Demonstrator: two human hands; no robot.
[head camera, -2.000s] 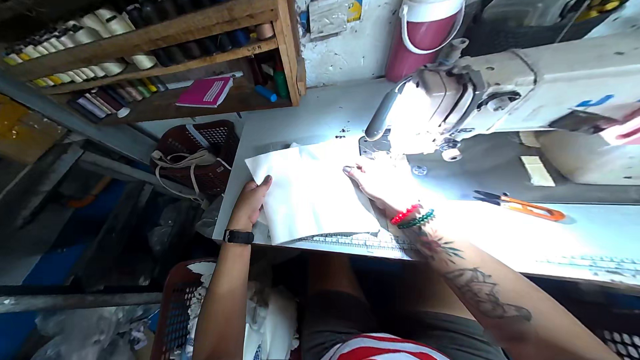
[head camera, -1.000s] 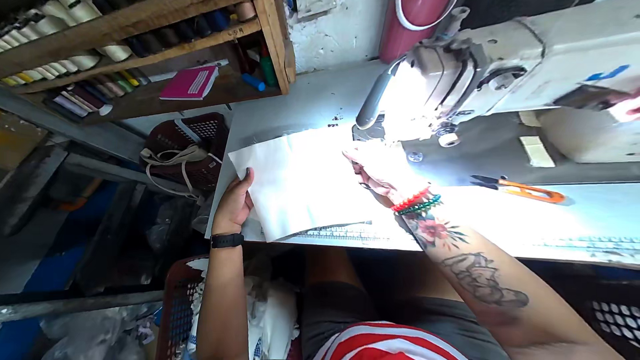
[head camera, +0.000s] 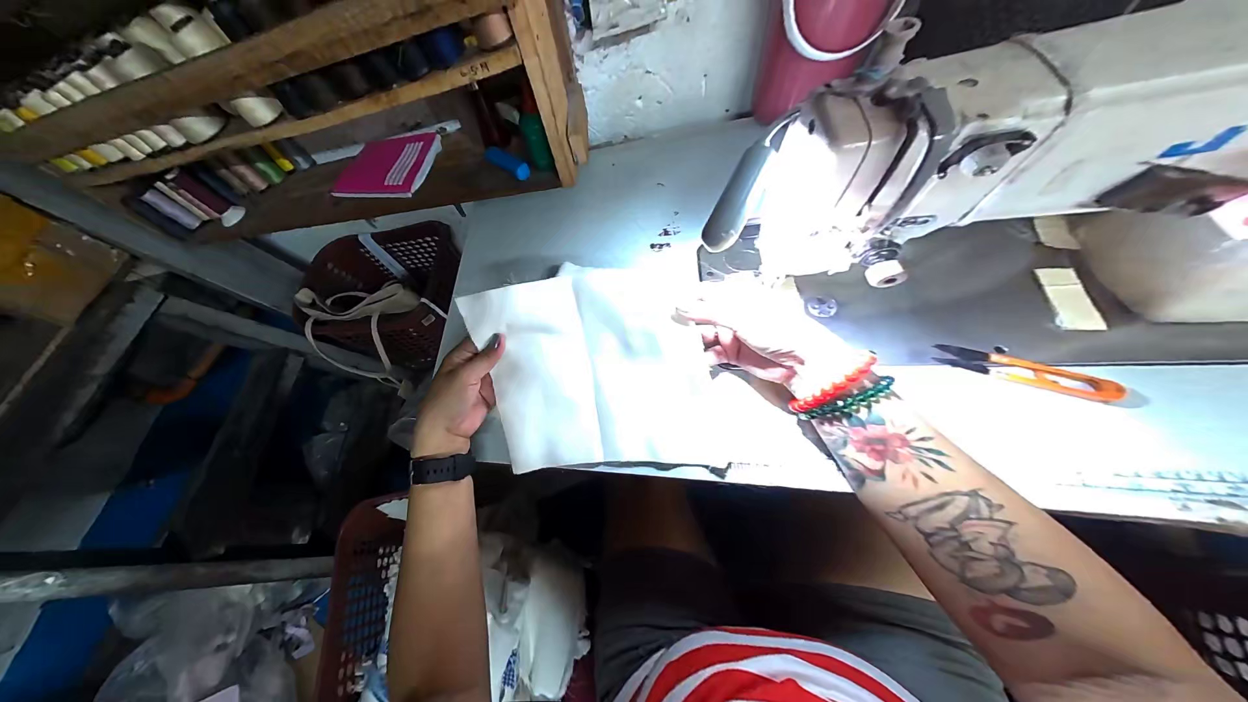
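Note:
White fabric (head camera: 546, 375) lies folded on the sewing machine table, its left part reaching over the front edge. My left hand (head camera: 460, 390) grips its left edge, thumb on top and fingers beneath. My right hand (head camera: 746, 346) is at the fabric's right side, just in front of the needle area of the sewing machine (head camera: 829, 185); glare from the lamp washes out the fingertips, so whether they pinch the cloth is unclear. Orange-handled thread snips (head camera: 1058, 378) rest to the right of my right hand.
Behind left stands a wooden shelf (head camera: 546, 88) with thread spools and a pink notebook (head camera: 388, 166). A dark red basket (head camera: 429, 263) is left of the table, and another basket (head camera: 356, 585) holding white cloth sits below. A pink jug (head camera: 814, 49) stands behind the machine.
My left hand stays on the fabric's left edge. The fingers of my right hand are more spread than a second ago. The view has shifted slightly.

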